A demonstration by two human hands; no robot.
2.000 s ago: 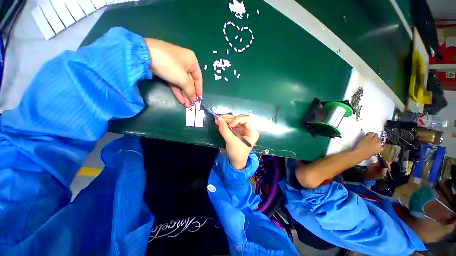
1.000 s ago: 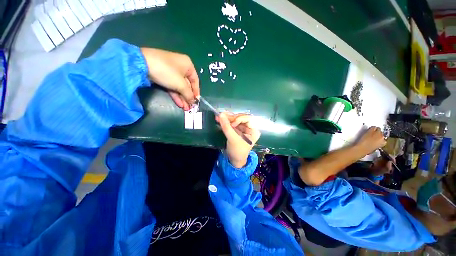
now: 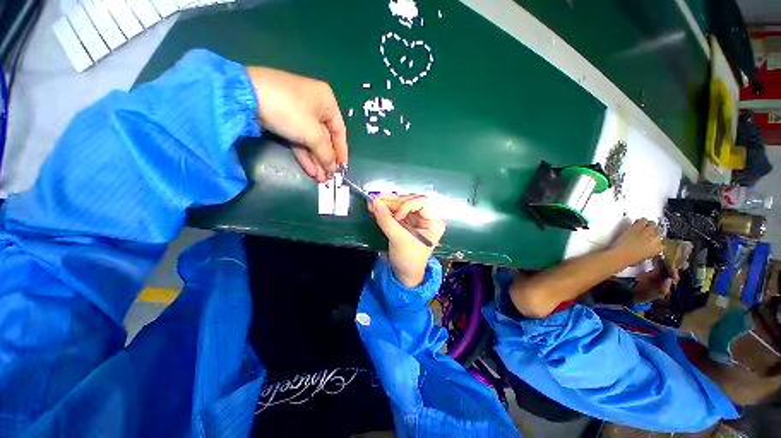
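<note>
My left hand [image 3: 307, 120] is over the green bench, fingertips pinched on a very small component [image 3: 341, 169] that is mostly hidden. My right hand [image 3: 408, 229] holds thin tweezers [image 3: 360, 190] like a pen, their tips at my left fingertips. A pair of small white rectangles [image 3: 333, 198] lies on the bench just below the left fingertips. Tiny white pieces [image 3: 378, 109] lie scattered beyond my hands, with others in a heart outline [image 3: 407, 58] and a small pile [image 3: 403, 9] at the top.
A wire spool with green flanges [image 3: 580, 196] stands on the right. Beyond it, a neighbour's hands [image 3: 640, 240] work by a white sheet [image 3: 642, 171] with a pile of small metal parts [image 3: 616, 162]. A white strip sheet [image 3: 107, 30] lies at upper left. The bench's near edge [image 3: 283, 238] runs below my hands.
The view has shifted slightly. The tweezers stay at the left fingertips, with their angle a little changed. Both of my hands hold nearly the same pose.
</note>
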